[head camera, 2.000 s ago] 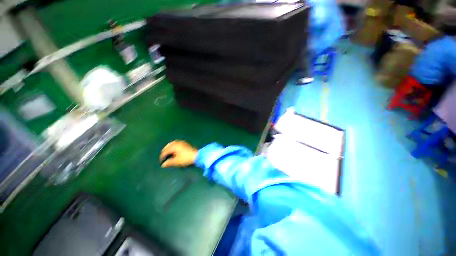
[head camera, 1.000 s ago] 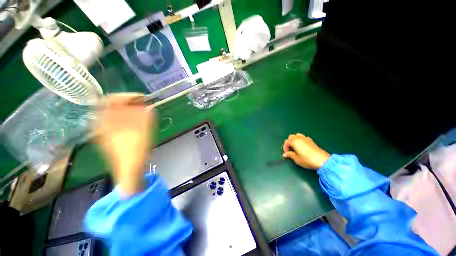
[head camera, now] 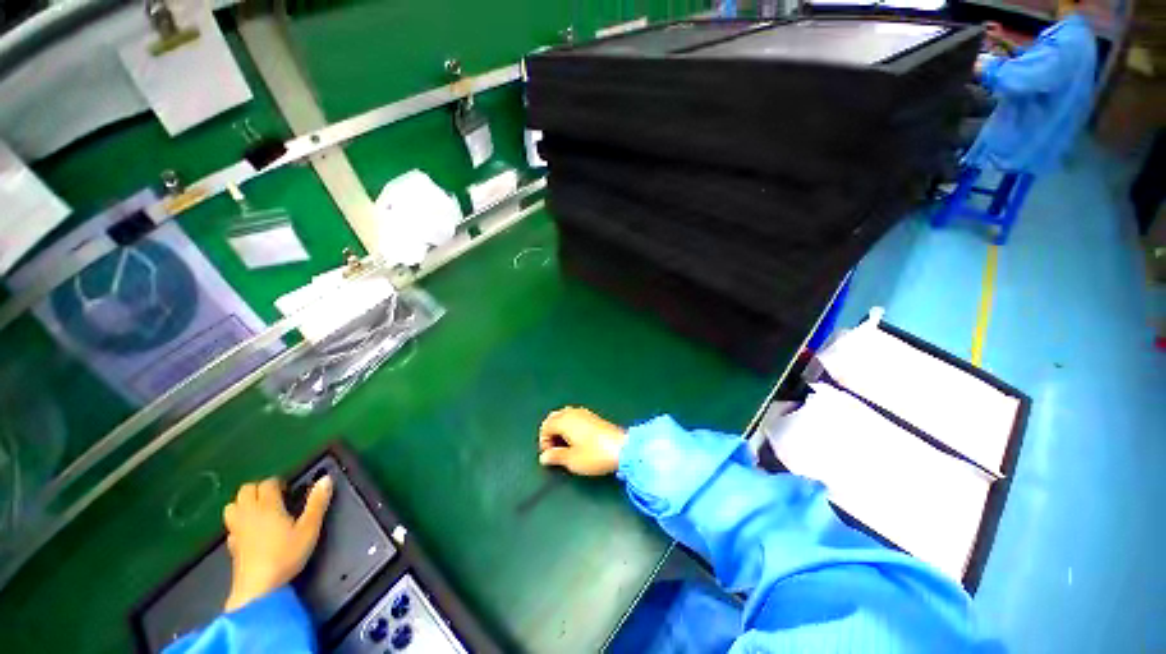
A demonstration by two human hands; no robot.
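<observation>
A black foam tray (head camera: 428,575) with two side-by-side pockets lies at the lower left. My left hand (head camera: 271,534) rests on the dark grey tablet (head camera: 365,543) in its far pocket, fingers apart, thumb near the tablet's camera corner, which it partly covers. A second tablet (head camera: 416,630) with dark camera rings lies in the near pocket, cut off by the bottom edge. My right hand (head camera: 582,442) rests on the green mat with curled fingers; whether it holds something small cannot be told. A thin dark strip (head camera: 540,496) lies on the mat just below it.
Tall stacked foam trays (head camera: 729,166) stand at the back. A tray with white sheets (head camera: 895,447) sits low at the right. A crumpled clear bag (head camera: 358,351) and a white crumpled bag (head camera: 416,217) are by the rail. A person in blue (head camera: 1038,96) sits at the far right.
My left hand, raised and blurred a second ago, is now down on the far tablet. The view has swung right, bringing the stacked trays and the white-sheeted tray into fuller view.
</observation>
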